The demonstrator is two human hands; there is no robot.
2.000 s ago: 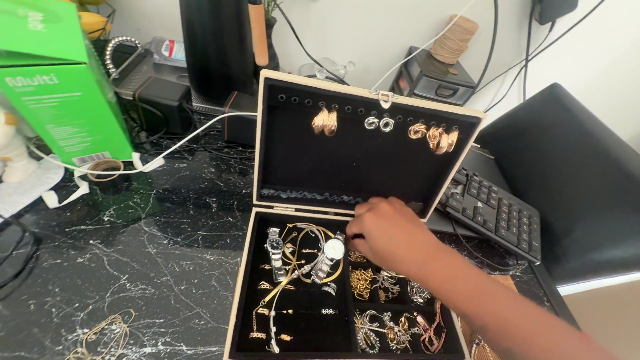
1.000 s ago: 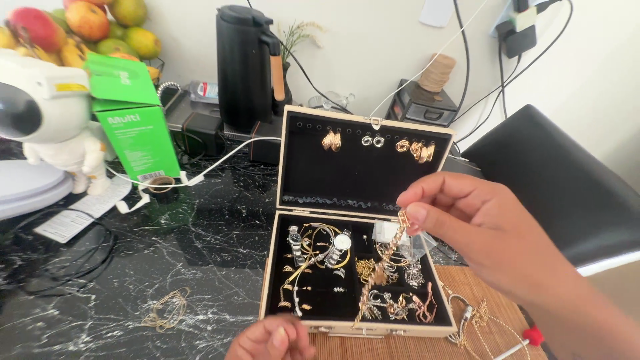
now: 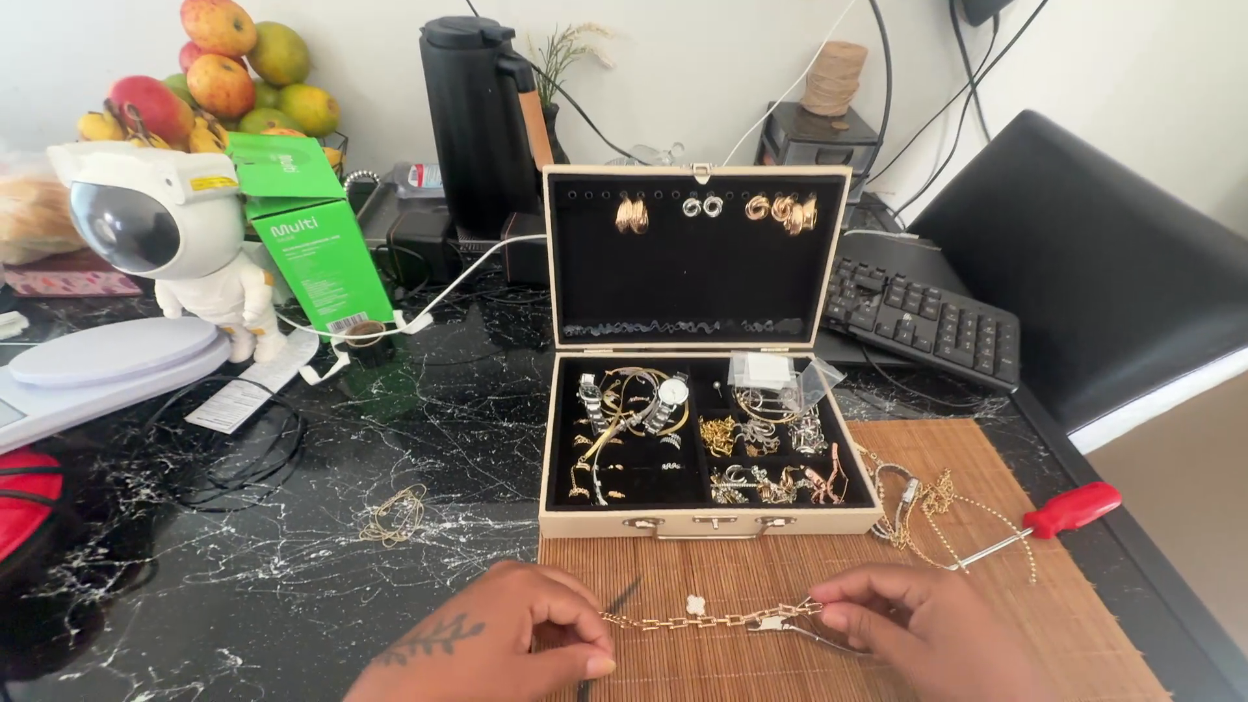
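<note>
A gold link chain lies stretched across the bamboo mat. My left hand pinches its left end; my right hand holds its right end between thumb and fingers. Just above the chain sits a small white clover-shaped charm. Pliers lie by the chain's right part, partly hidden by my right hand. A dark pointed tool is beside my left fingers. Behind, the jewelry box stands with its lid up, holding watches, rings, chains and a small clear plastic bag; earrings hang in the lid.
Right of the box are loose chains and a red-handled screwdriver. A thin tangled chain or cord lies left. Farther back stand a keyboard, a black thermal jug, a green box and an astronaut figure.
My right hand has moved from the box down to the mat with the gold chain, which hung from it one second ago. My left hand now holds the other end. The view has shifted.
</note>
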